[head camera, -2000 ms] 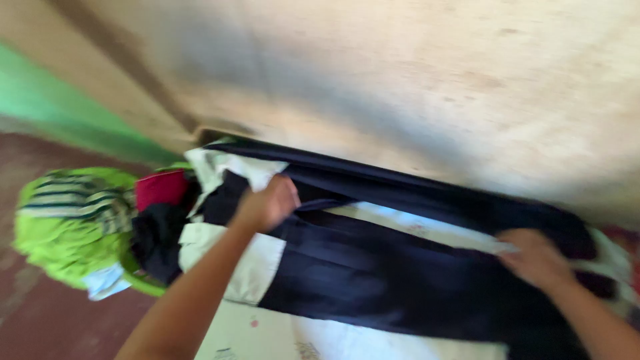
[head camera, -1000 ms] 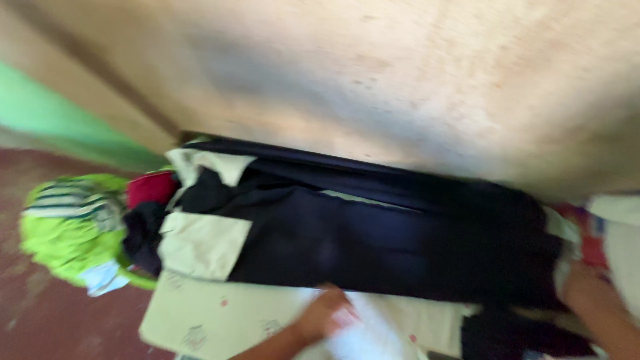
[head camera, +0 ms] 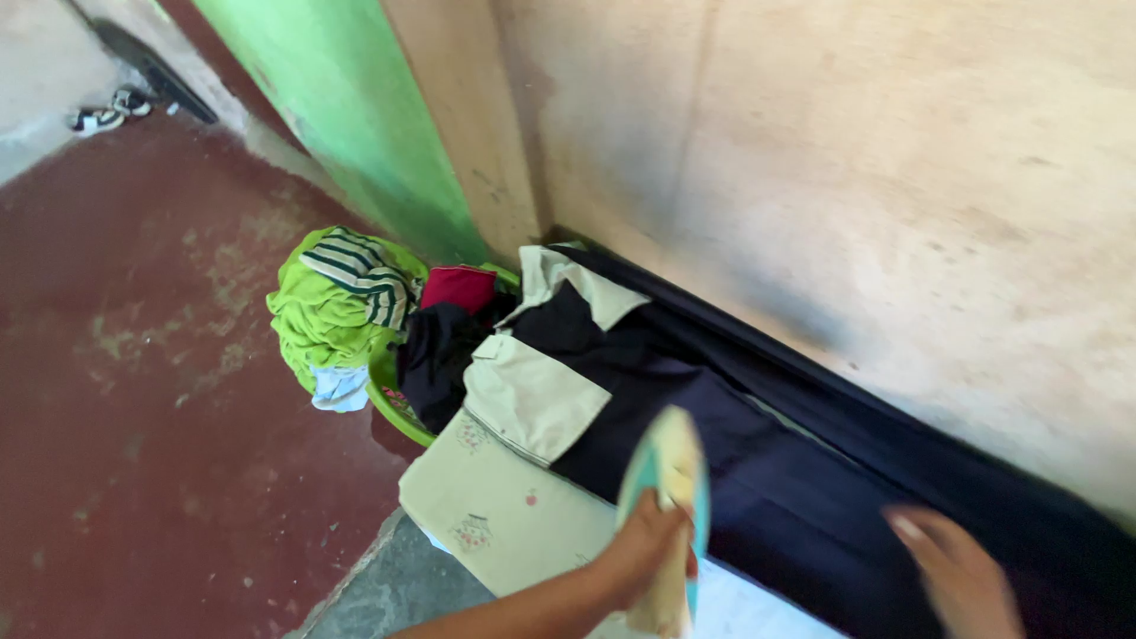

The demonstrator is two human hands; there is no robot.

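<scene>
Dark trousers (head camera: 790, 488) with a pale waistband lining and pocket cloth (head camera: 537, 399) lie lengthwise on a pale padded board or table cover (head camera: 524, 515) with small printed figures. My left hand (head camera: 657, 541) grips what looks like a clothes iron (head camera: 676, 453), cream and teal, blurred and tipped up on edge above the near edge of the trousers. My right hand (head camera: 963, 559), blurred, is over the trousers at the lower right with its fingers apart and nothing visible in it.
A green basket (head camera: 395, 404) of clothes stands past the board's left end, with lime cloth (head camera: 319, 311), a striped cloth (head camera: 355, 266) and a red cloth (head camera: 459, 287). A wall (head camera: 843, 177) runs along the far side. Shoes (head camera: 106, 114) lie on the red floor.
Two seconds ago both hands were at the trousers. My left hand now holds the iron-like object raised; one second ago it was low over the board by a blurred white object. The view has swung left.
</scene>
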